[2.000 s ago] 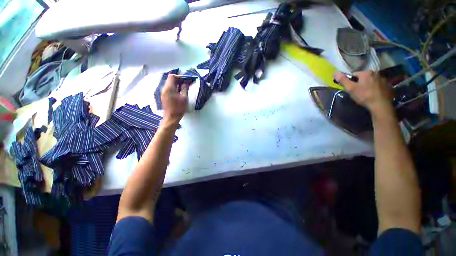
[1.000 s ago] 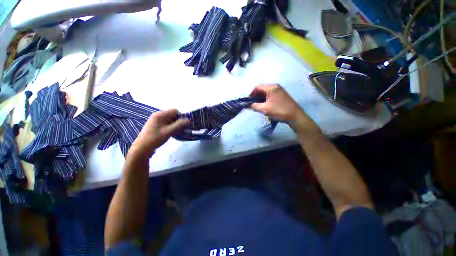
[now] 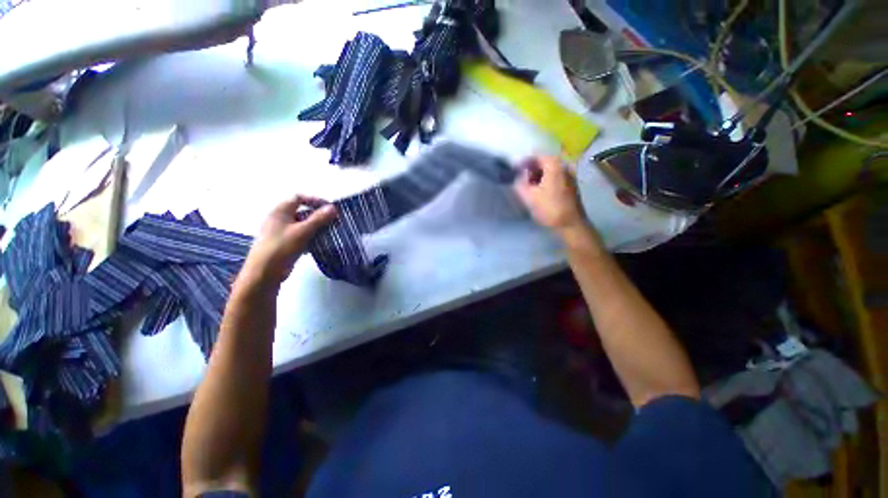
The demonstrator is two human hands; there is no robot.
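Observation:
A curved dark striped band (image 3: 404, 190) is stretched between my two hands above the front of the white table, its middle blurred and arched away from me. My left hand (image 3: 295, 231) grips it near its left end, and a folded striped end hangs below that hand. My right hand (image 3: 548, 192) pinches its right end. A black steam iron (image 3: 682, 167) rests on the table's right end, touched by neither hand.
A striped pile (image 3: 88, 282) lies at left, partly on tan card. A smaller striped bundle (image 3: 352, 97) and dark strips (image 3: 438, 49) lie at the far side, beside a yellow strip (image 3: 536, 109). A grey iron-shaped piece (image 3: 586, 68), hoses and a white sleeve board (image 3: 127, 34) stand behind.
My right hand has left the iron and taken the band's other end. The band, gathered a second ago, is now spread out and arched. The view has shifted to the right.

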